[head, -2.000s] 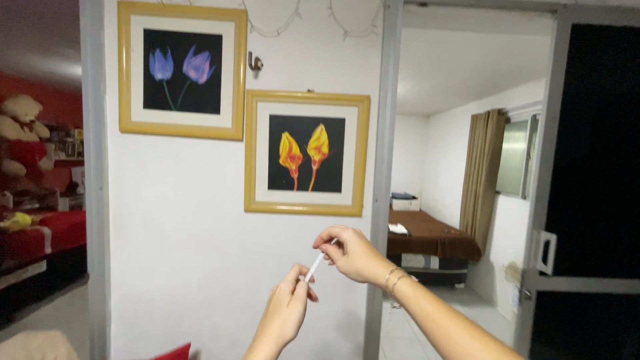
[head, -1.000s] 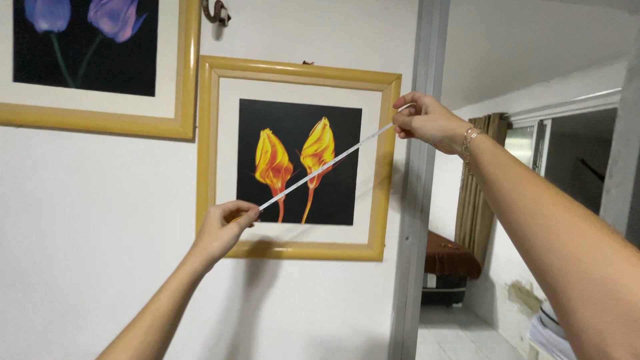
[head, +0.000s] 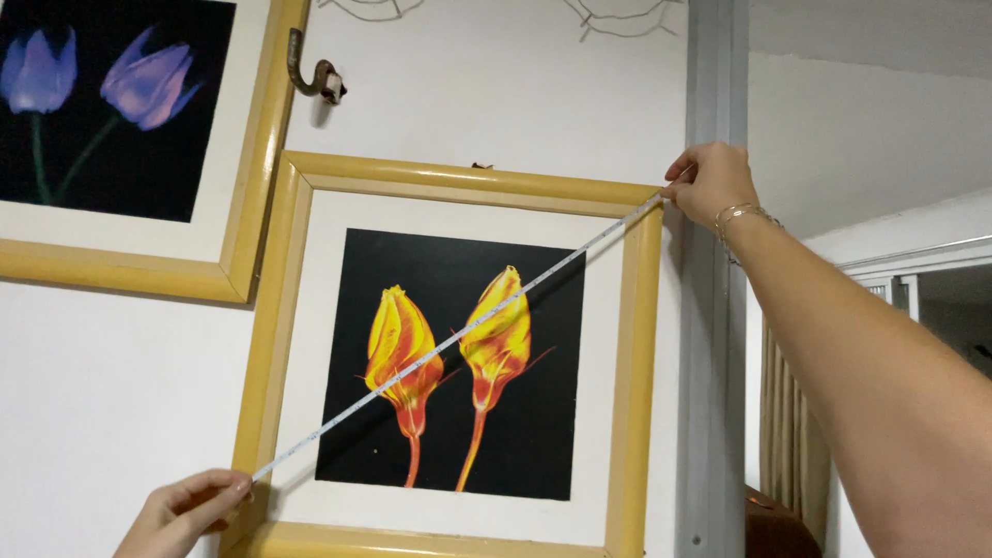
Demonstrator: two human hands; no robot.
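A thin white measuring tape [head: 453, 339] is stretched taut on a diagonal across a yellow-framed picture [head: 461, 177] of two yellow and orange flower buds. My left hand [head: 190, 511] pinches the tape's lower end beside the frame's left side, near its bottom left corner. At the top right corner of the frame, my right hand [head: 713, 186] holds the other end between thumb and fingers, with a thin bracelet on that wrist. The tape casts a shadow on the picture. The frame's lowest edge is partly cut off by the view.
A second yellow-framed picture [head: 128, 267] of purple flowers hangs at the upper left. Between the two, a metal hook [head: 314, 77] sticks out of the white wall. A grey metal door frame [head: 711, 349] runs down the right, with a curtain [head: 790, 434] beyond it.
My hands, close together two seconds ago with the tape between them, have moved far apart. The right hand has reached the frame's top right corner, the left its lower left side. The view is much closer.
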